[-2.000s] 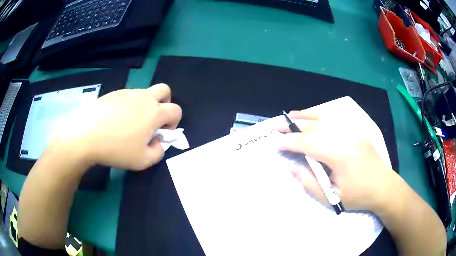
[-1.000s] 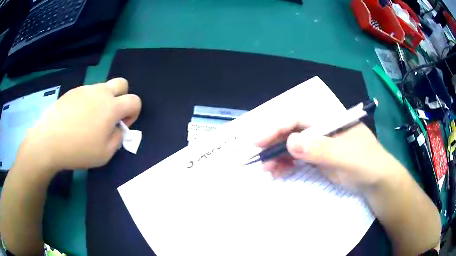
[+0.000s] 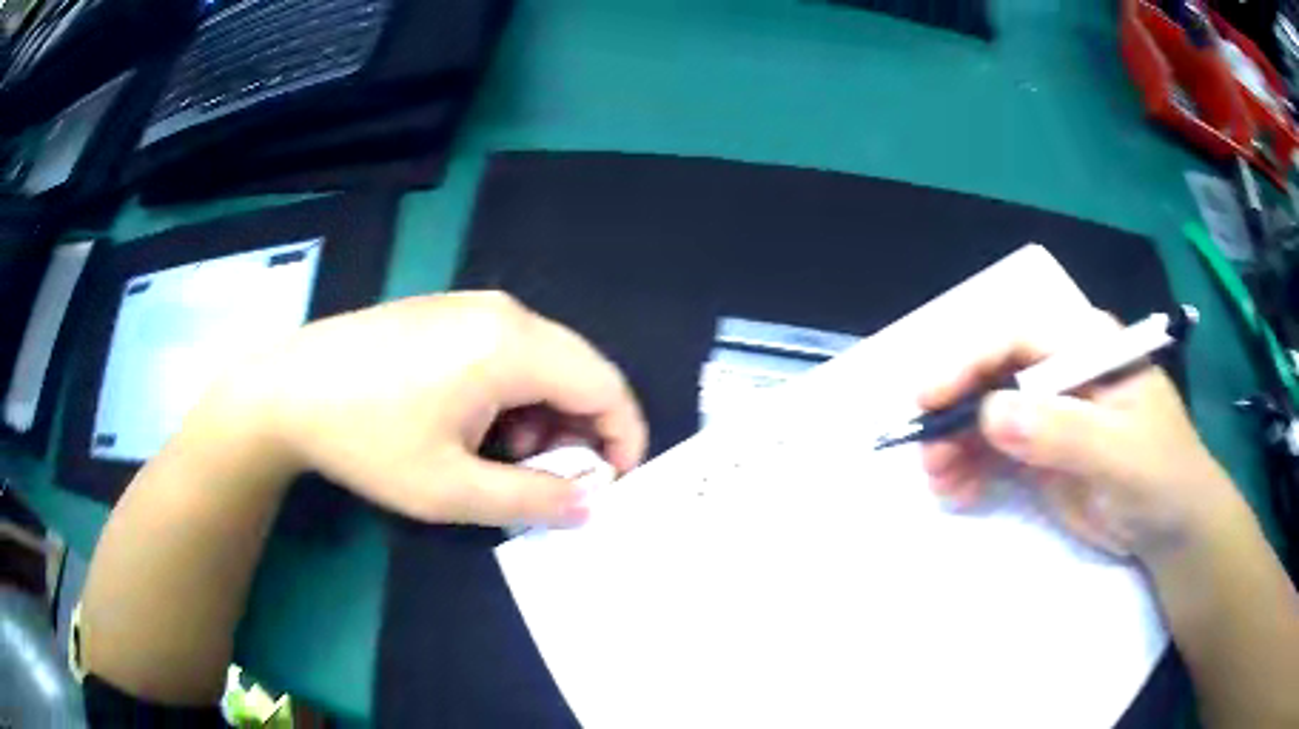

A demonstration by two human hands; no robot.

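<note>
A large white record sheet [image 3: 798,570] lies tilted over a silver laptop [image 3: 769,363], of which only the hinge-side corner shows. My right hand [image 3: 1068,442] holds a ballpoint pen [image 3: 1104,356] with its dark tip just over the upper part of the sheet; the hand rests on the sheet's right side. My left hand [image 3: 499,413] is curled around a small crumpled white cloth or tissue [image 3: 570,463] at the sheet's left corner. Handwriting on the sheet is blurred. Most of the laptop is hidden under the paper.
A black foam pad [image 3: 613,242] lies under the sheet on the green mat [image 3: 798,114]. Another silver laptop [image 3: 200,342] is on a black pad at left, with an open laptop keyboard [image 3: 264,57] beyond. Red bins [image 3: 1197,100] and a green strip [image 3: 1239,292] are at right.
My left hand has moved from beside the sheet to its left corner, still with the white piece. The pen, earlier held across the sheet, now points down-left at it. The view has shifted.
</note>
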